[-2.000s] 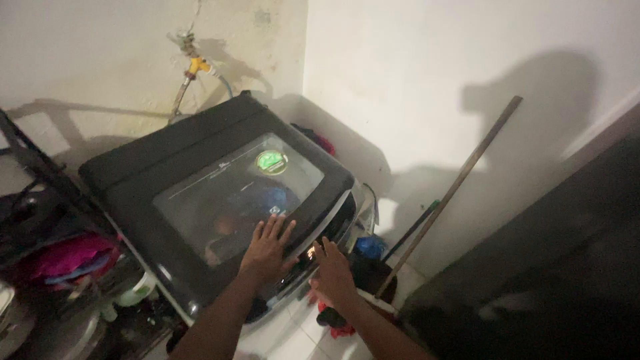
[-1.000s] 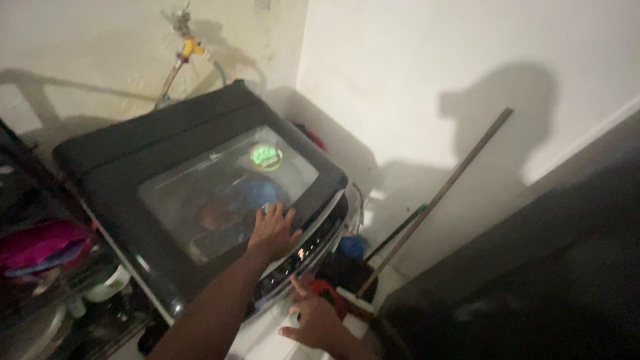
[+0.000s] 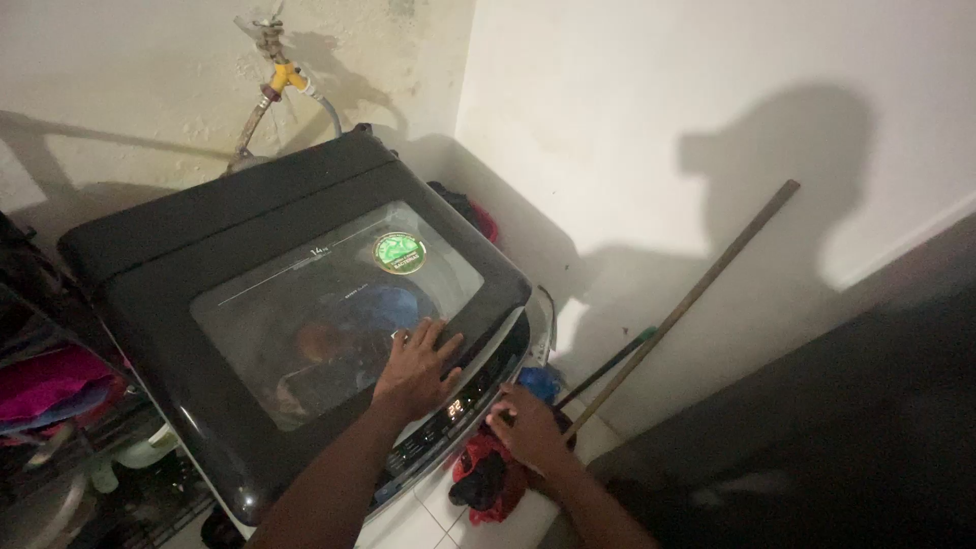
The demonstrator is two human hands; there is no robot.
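Note:
A dark top-loading washing machine [image 3: 252,187] stands in the corner with its glass lid [image 3: 305,282] down. Through the glass, blue and brownish shapes show dimly. My left hand [image 3: 418,370] rests with spread fingers on the lid's front part and holds nothing. Below and to its right runs the control panel [image 3: 415,450], with a lit display [image 3: 455,409]. My right hand [image 3: 526,427] is at the panel's front edge, fingers partly curled, with nothing seen in it; whether it touches the panel I cannot tell.
A wooden stick [image 3: 686,305] leans on the white wall beside a darker handle [image 3: 606,367]. Red and black cloth [image 3: 488,476] and a blue item [image 3: 540,383] lie near the machine's front. A yellow tap connector [image 3: 286,78] is behind; a rack with pink cloth [image 3: 49,385] stands left.
My right hand has moved from below the panel's front edge up towards its right part since a second ago. My left hand stays on the lid.

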